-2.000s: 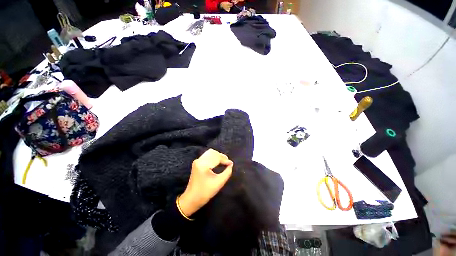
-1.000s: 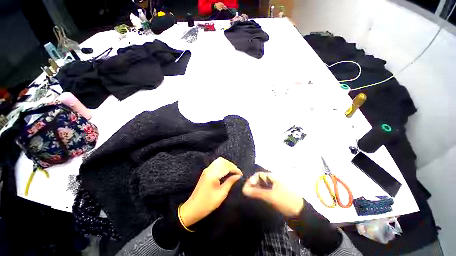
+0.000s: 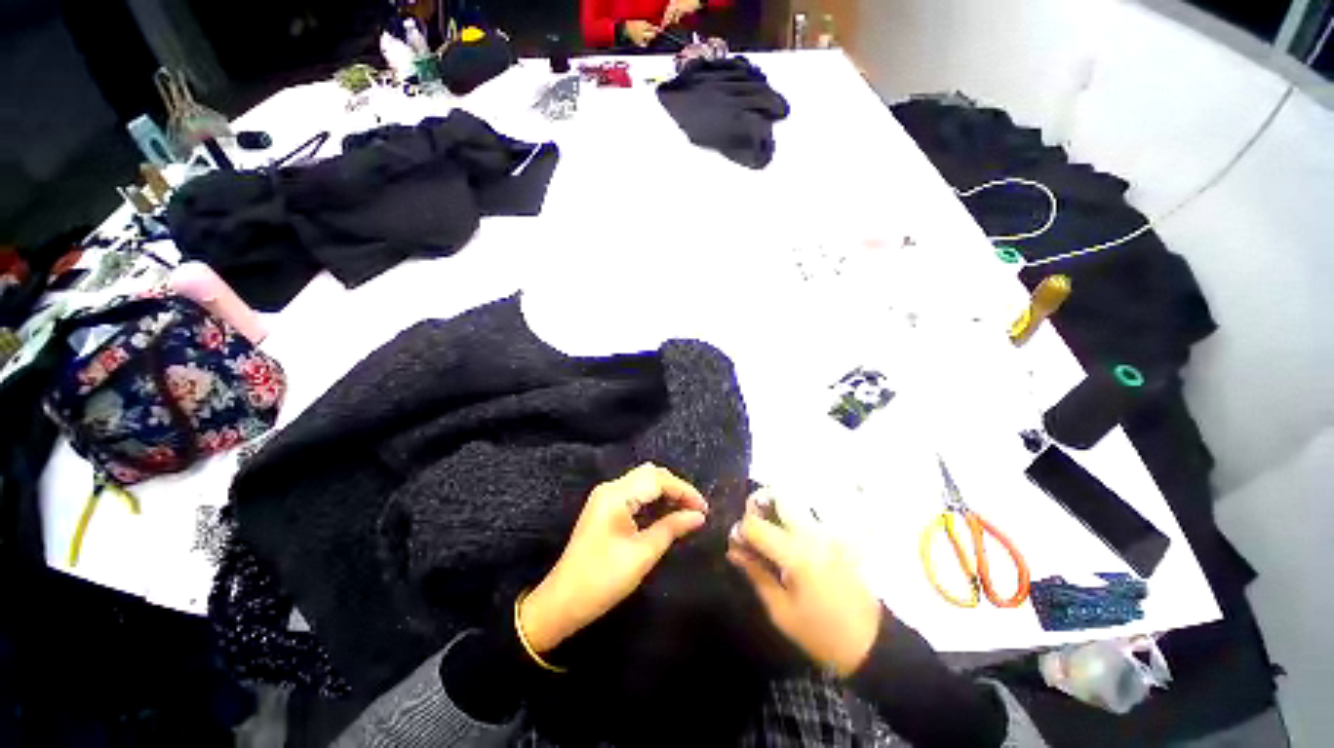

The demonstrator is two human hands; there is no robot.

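A nubbly black garment (image 3: 498,497) lies over the near table edge and down onto the lap. My left hand (image 3: 615,548) is over it with thumb and forefinger pinched on the garment's dark cloth. My right hand (image 3: 802,577) is just to its right, fingers curled and thumb and forefinger close together. A small gap separates the two hands. Any needle, thread or button at my right fingertips is too fine or too dark to make out.
Scissors (image 3: 973,548), a black phone (image 3: 1097,509), a blue patterned pouch (image 3: 1090,601), a patterned packet (image 3: 860,396) and an amber-handled awl (image 3: 1040,308) lie right. A floral bag (image 3: 168,383) is left. Black garments (image 3: 366,197) lie behind. A person in red sleeves (image 3: 651,21) is across the table.
My right hand came in from out of view and joined my left hand. Since then it has turned slightly upright and sharpened from blur. My left hand stays pinched, slightly further right than at first.
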